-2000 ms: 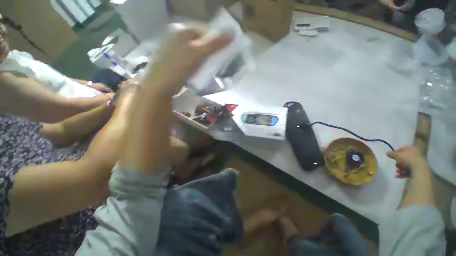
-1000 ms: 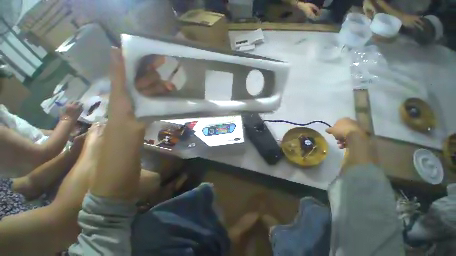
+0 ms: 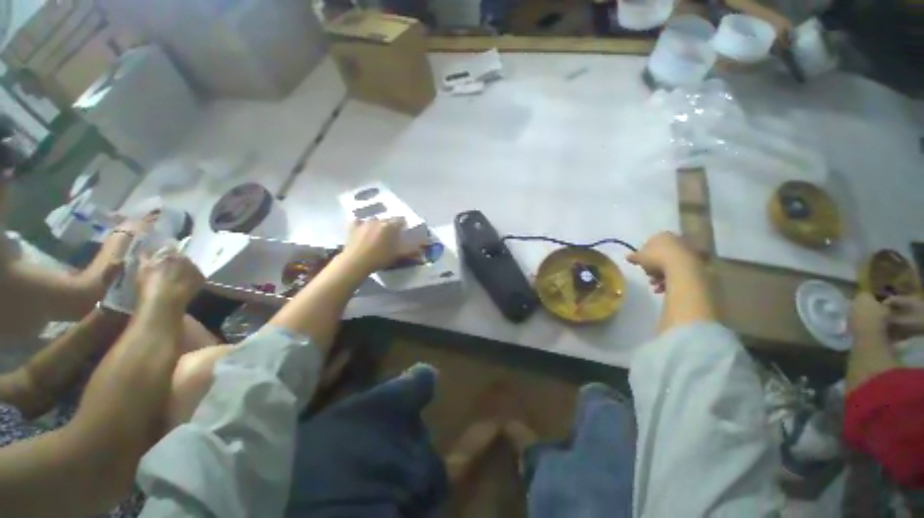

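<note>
My left hand (image 3: 380, 243) holds the white box insert tray (image 3: 357, 203), with its holes showing, low over the retail box (image 3: 438, 281). The hand covers part of the tray and the lid picture. The box's open part (image 3: 236, 259) shows dark and red items inside. The black mirror dash cam (image 3: 495, 267) lies matte side up, right of the box. Its camera lead (image 3: 567, 241) runs right to my right hand (image 3: 661, 261), whose fingers are closed on the lead's end; the plug is mostly hidden. A yellow round housing (image 3: 551, 286) with a black part inside sits below the lead.
A brown carton (image 3: 390, 67) and small white pieces (image 3: 474, 77) are at the back. A dark round part (image 3: 241, 207) lies left. Clear bags (image 3: 699, 119), white cups (image 3: 681, 51) and another yellow housing (image 3: 802, 229) are right. Other people's hands are at both sides.
My left hand has lowered the white insert tray from in front of the view to the retail box. My right hand still holds the lead. A red-sleeved person now shows at right.
</note>
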